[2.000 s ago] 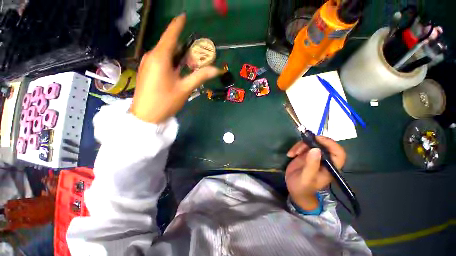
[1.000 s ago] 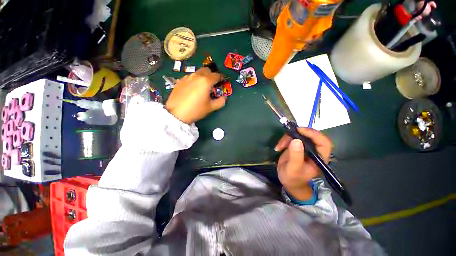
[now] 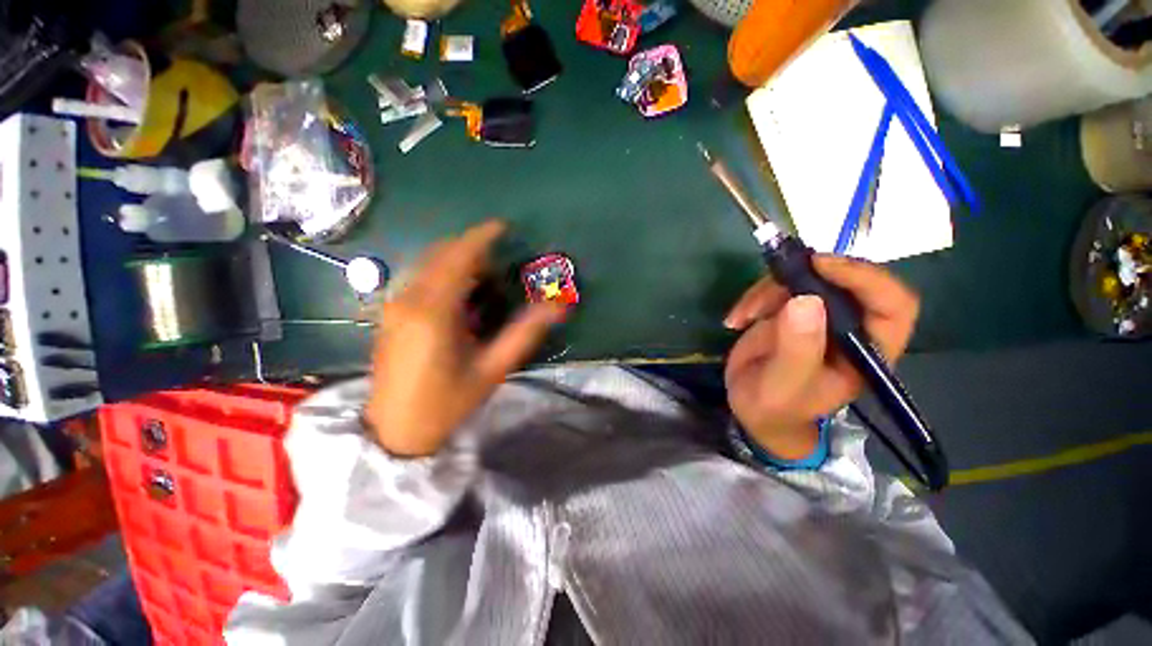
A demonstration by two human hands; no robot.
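A small red watch housing (image 3: 551, 280) with bright parts inside lies on the green mat near its front edge. My left hand (image 3: 442, 334) is just left of it, blurred, with thumb and fingers apart and nothing seen in it. My right hand (image 3: 821, 347) holds the black soldering iron (image 3: 844, 316), its metal tip pointing up and left over the mat, away from the housing. Two more red housings, one (image 3: 610, 22) at the top edge and one (image 3: 656, 81) just below, lie farther back. Two black display modules (image 3: 531, 57) with orange tails lie left of them.
White paper (image 3: 821, 164) with blue sticks (image 3: 912, 120) lies right of centre. An orange tool (image 3: 783, 35) and white roll (image 3: 1011, 63) stand behind. A solder spool (image 3: 171, 300), bottles (image 3: 183, 217) and a clear bag (image 3: 297, 158) are left; a red ribbed case (image 3: 209, 492) is lower left.
My left hand has brought one red housing from the back toward me and let go of it, fingers now apart. My right hand still holds the iron. The view has shifted.
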